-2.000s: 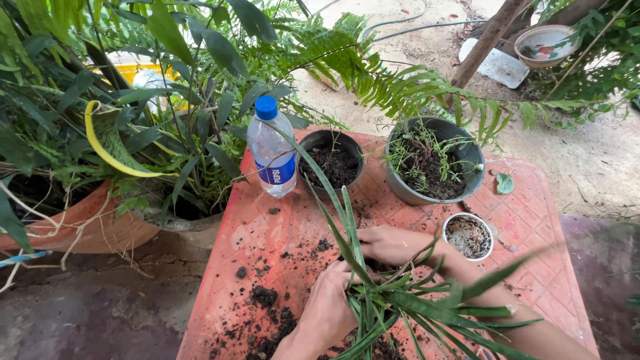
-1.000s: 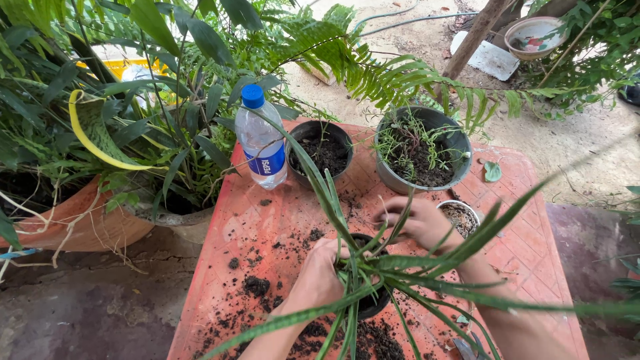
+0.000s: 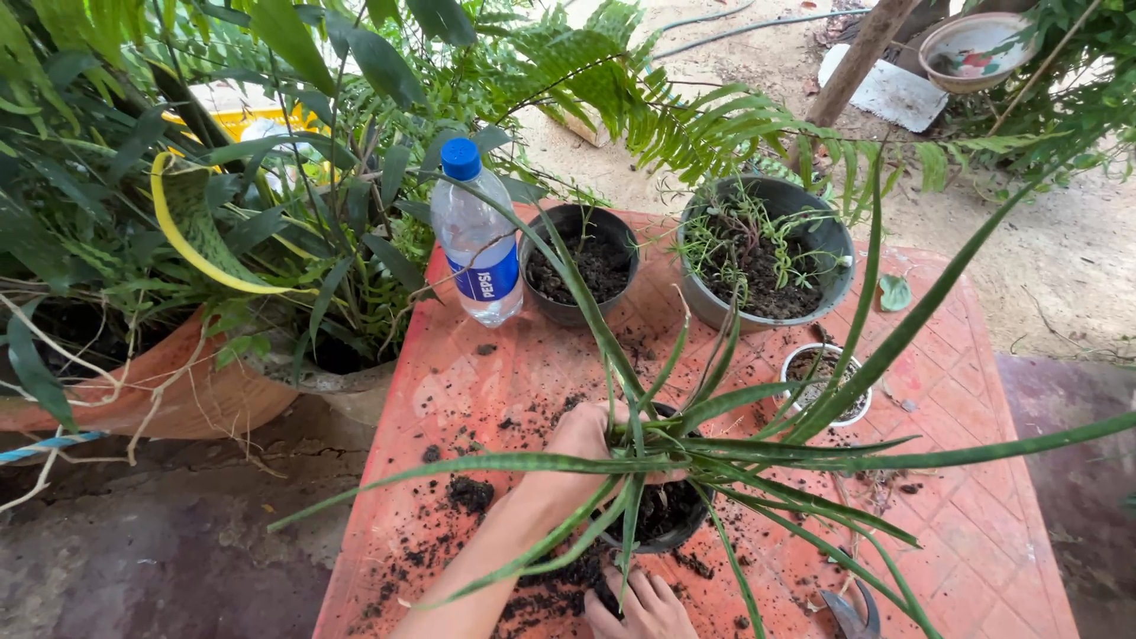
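Note:
My left hand (image 3: 581, 448) is closed around the base of a long-leaved plant (image 3: 674, 448), partly hidden behind its leaves. Under that base stands a small black pot (image 3: 670, 524) with dark soil inside. At the near side of the pot, my right hand (image 3: 641, 608) rests with bent fingers on dark soil (image 3: 568, 568) spilled over the red plastic table (image 3: 958, 524); whether it grips any soil is unclear. Metal curved blades (image 3: 856, 612), perhaps of pruning shears, lie at the near edge of the view, right of my right hand.
A Pepsi bottle (image 3: 479, 240) with a blue cap stands beside a black pot of soil (image 3: 581, 266). Right of them are a larger grey pot (image 3: 763, 253) with small plants and a white cup (image 3: 827, 383) of granular material. Dense potted foliage (image 3: 266, 195) borders the table's left side.
My right hand has moved from the far right side of the plant to the soil at the near side of the pot. The leaves stand more spread, and the pot beneath them shows more.

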